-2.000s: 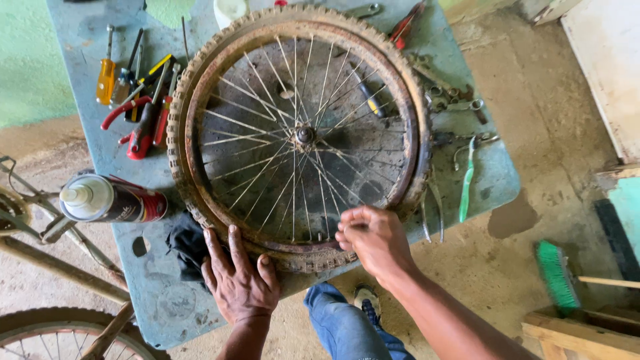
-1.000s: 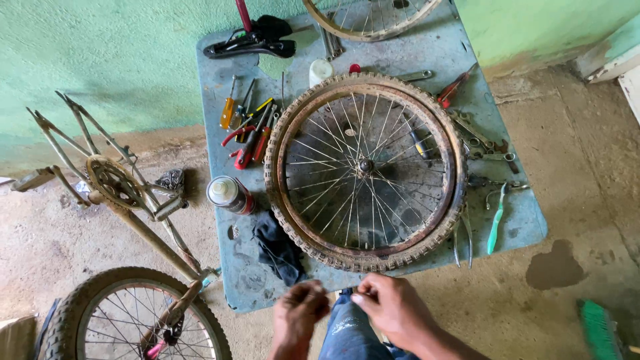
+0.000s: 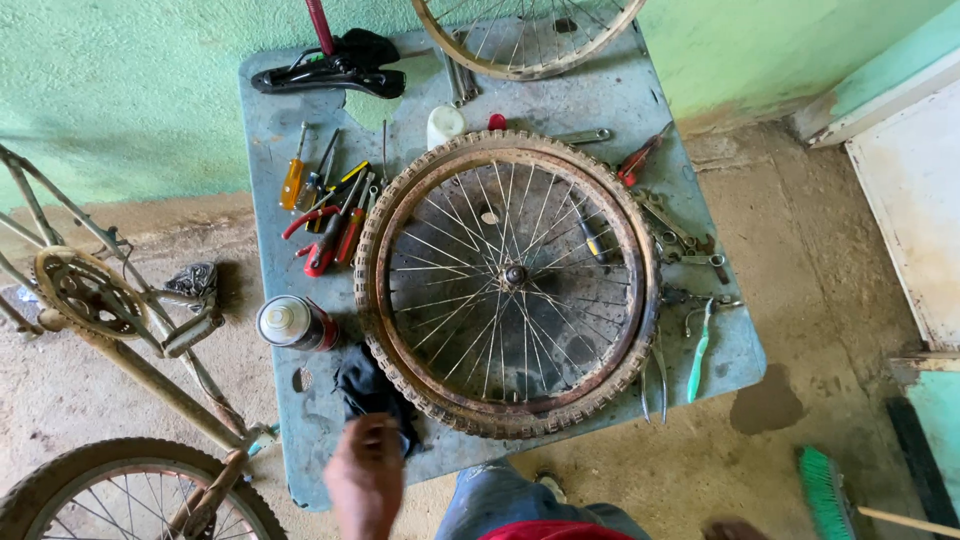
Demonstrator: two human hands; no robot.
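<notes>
A bicycle wheel with a knobbly tire (image 3: 510,431) lies flat on the blue table (image 3: 322,469), its rusty rim and spokes facing up. Over the table's near left edge is my left hand (image 3: 367,472), blurred, at the lower end of a black cloth (image 3: 367,386); whether it grips the cloth cannot be told. My right hand (image 3: 735,529) shows only as a dark blurred part at the bottom edge, away from the table. A spray can (image 3: 289,322) stands left of the wheel. A screwdriver (image 3: 592,236) shows through the spokes.
Screwdrivers and red-handled pliers (image 3: 326,247) lie left of the wheel, wrenches (image 3: 667,225) and a green toothbrush (image 3: 700,352) right. Behind are a bicycle saddle (image 3: 337,75) and a bare rim (image 3: 517,73). A bicycle frame (image 3: 157,382) stands at left; a green broom (image 3: 821,487) is on the floor.
Both hands were at the wheel's near rim, then close together before the table. Now they are far apart, my left hand by the black cloth, my right hand low at right. The view has shifted.
</notes>
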